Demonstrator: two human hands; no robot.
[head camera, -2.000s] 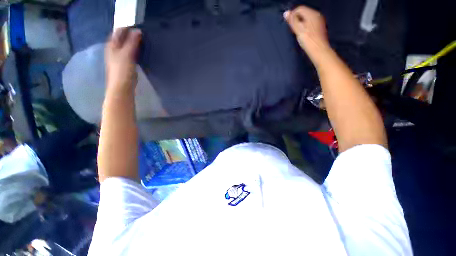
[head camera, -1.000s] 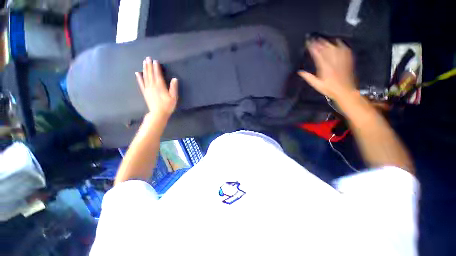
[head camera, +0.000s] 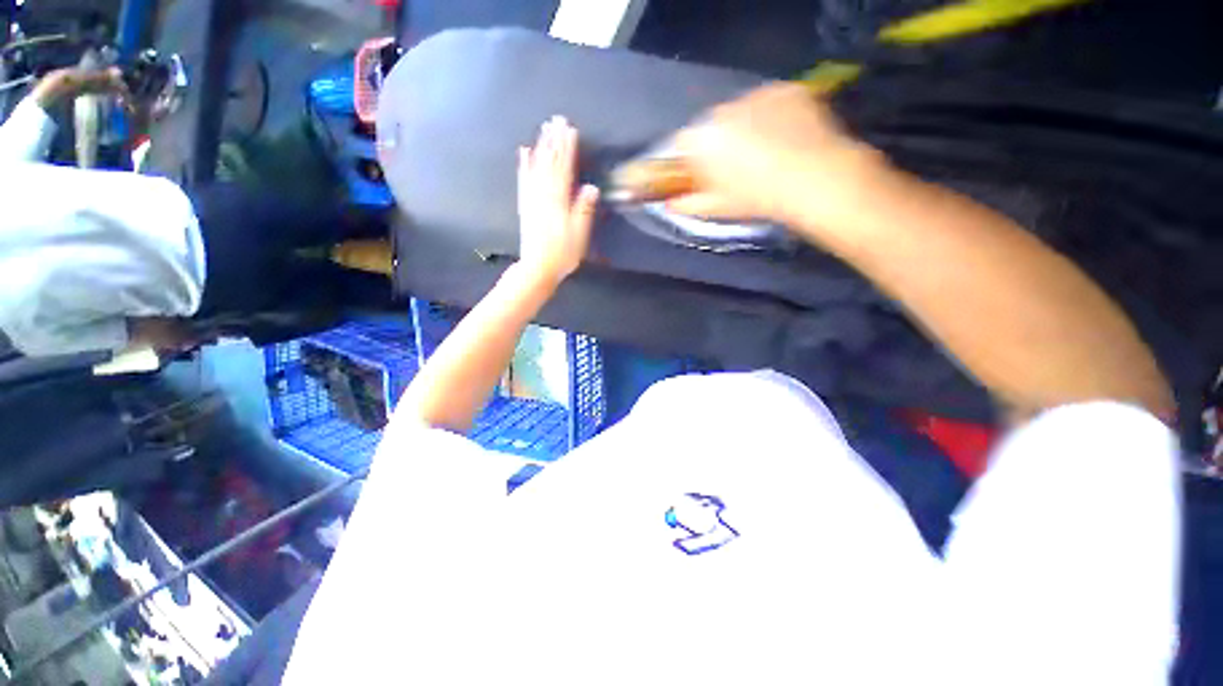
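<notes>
The grey padded board (head camera: 449, 148) shows its rounded left end. A dark garment (head camera: 671, 261) lies on it to the right, partly hidden by my right arm. My left hand (head camera: 553, 201) lies flat with fingers extended near the garment's left edge. My right hand (head camera: 751, 154) is closed on the brown handle of the steam iron (head camera: 718, 235), which is over the garment. The iron is blurred and mostly hidden under the hand.
The yellow hose (head camera: 966, 19) runs to the upper right. A pale strip (head camera: 597, 20) lies behind the board. Blue crates (head camera: 503, 426) are below the table. A red object (head camera: 955, 440) is under the edge at right. Another person (head camera: 101, 255) is at left.
My right hand has taken hold of the iron and brought it left over the garment. My left hand still lies near the garment's left edge. The view has shifted, showing more at left.
</notes>
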